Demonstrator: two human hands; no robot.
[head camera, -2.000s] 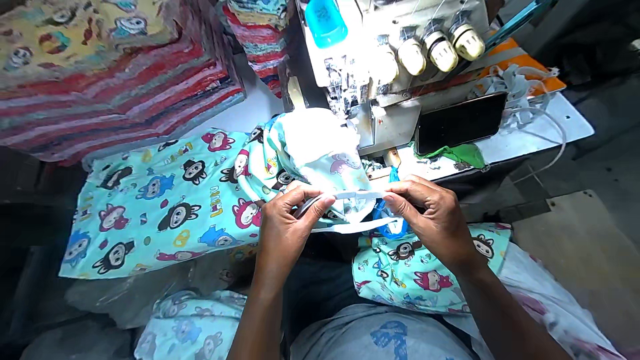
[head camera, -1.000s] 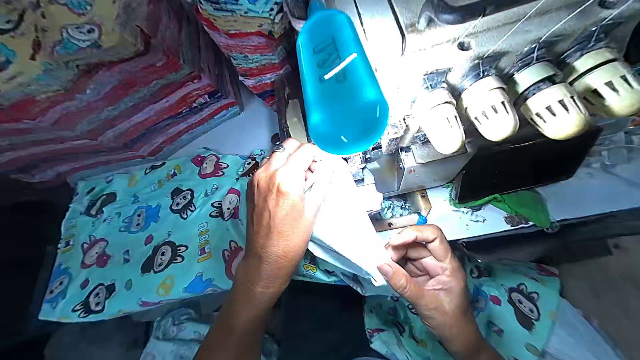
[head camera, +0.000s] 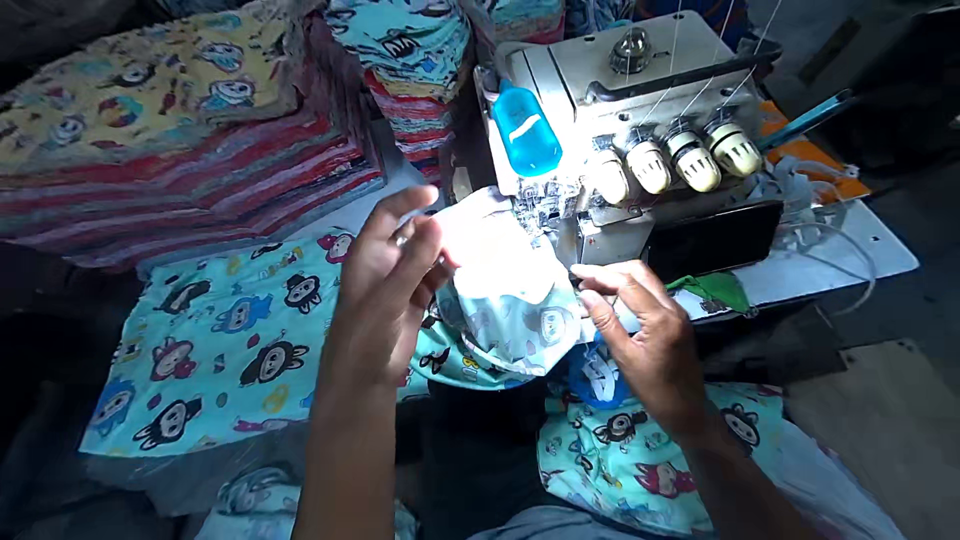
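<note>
A piece of mint printed fabric (head camera: 517, 315), its pale wrong side up and washed out by the lamp, lies under the needle area of an overlock sewing machine (head camera: 645, 82). My left hand (head camera: 390, 277) is raised at the cloth's left side, fingers curved and apart; whether it touches the cloth is unclear. At the cloth's right edge is my right hand (head camera: 637, 322), thumb and forefinger close together; any grip between them cannot be made out. More printed fabric (head camera: 240, 337) spreads flat on the left, and another printed piece (head camera: 622, 457) lies below my right hand.
Tall stacks of folded fabric (head camera: 187, 195) stand at the left and behind (head camera: 420, 97). A blue translucent guard (head camera: 527, 131) hangs by the needle area. Right of it are several cream tension dials (head camera: 649, 165), a black phone-like slab (head camera: 716, 238), a green cloth scrap (head camera: 716, 291) and a clear tube (head camera: 862, 255).
Two seconds ago both hands held a pale fabric edge in front of the machine. Now the left hand is lifted with its fingers spread, and the cloth lies by the needle area. The view has shifted.
</note>
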